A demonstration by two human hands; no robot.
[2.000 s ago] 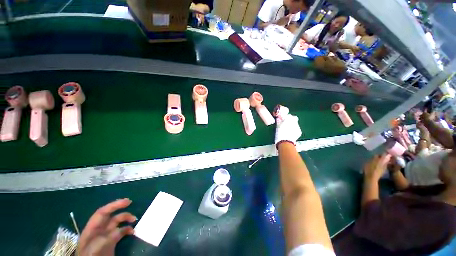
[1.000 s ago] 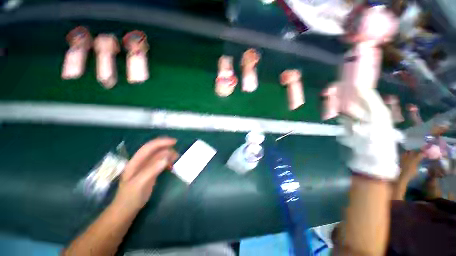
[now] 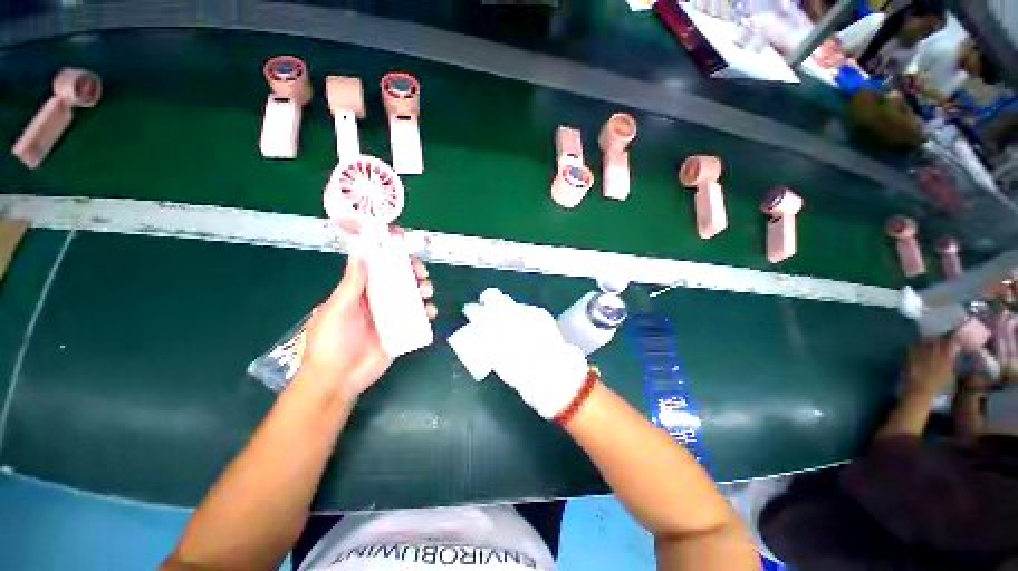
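My bare left hand (image 3: 348,323) holds a pink handheld fan (image 3: 393,292) upright by its handle, with the spoked grille facing up toward me. My right hand (image 3: 525,351), in a white knit glove, is at the white wiping cloth (image 3: 473,348) and covers part of it; the fingers appear closed on it. The translucent dispenser bottle (image 3: 592,320) with a metallic top stands just right of the glove, partly hidden by it. The bag of cotton swabs (image 3: 284,359) lies behind my left wrist, partly covered.
A green conveyor (image 3: 491,145) beyond a whitish rail (image 3: 502,255) carries several pink fans. A blue strip (image 3: 666,385) lies right of the bottle, and a single swab (image 3: 666,289) lies near the rail. Another person's arms (image 3: 929,374) are at the far right.
The fan raised in my gloved right hand is now in my left hand. My right hand has come down and left to the cloth. The view has shifted left.
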